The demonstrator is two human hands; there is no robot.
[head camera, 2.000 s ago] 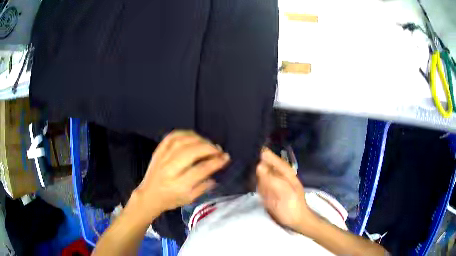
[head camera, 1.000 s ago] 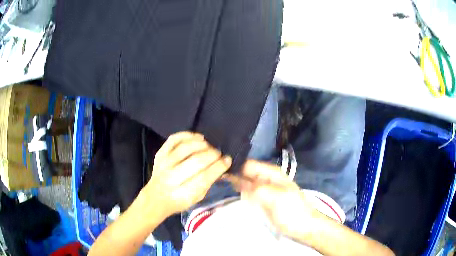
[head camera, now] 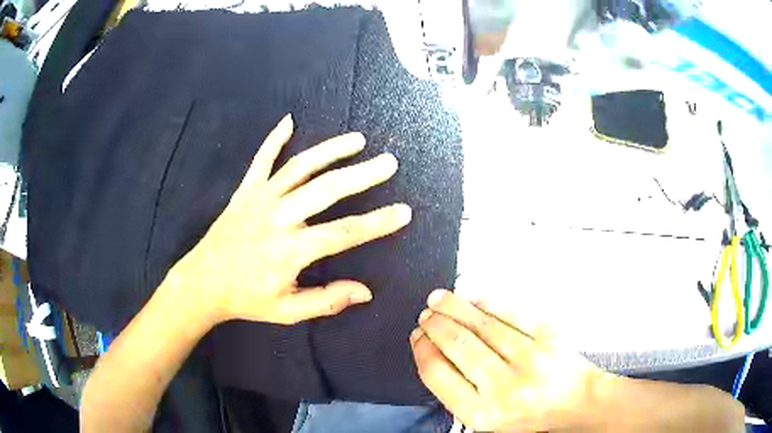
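Note:
A large black fabric panel (head camera: 110, 169) lies flat over the white machine table and hangs past its front edge. A seam line runs down its right part, beside a speckled strip. My left hand (head camera: 309, 224) lies palm down on the panel with its fingers spread. My right hand (head camera: 499, 355) is at the panel's lower right edge, fingers together at the border; the thumb is hidden, and the fingertips appear to pinch the edge. The needle area lies beyond the panel's top right corner, washed out by glare.
The white table (head camera: 592, 287) extends right. A dark phone-like rectangle (head camera: 631, 118) lies at its back. Scissors with yellow and green handles (head camera: 728, 292) lie at the right, near thread scraps (head camera: 699, 201). The machine head with a blue stripe (head camera: 719, 51) is at the top right. A brown box is at lower left.
The view has shifted up toward the machine. The panel now lies flatter and farther onto the table. My left hand has opened and spread on it; my right hand has moved to its right edge.

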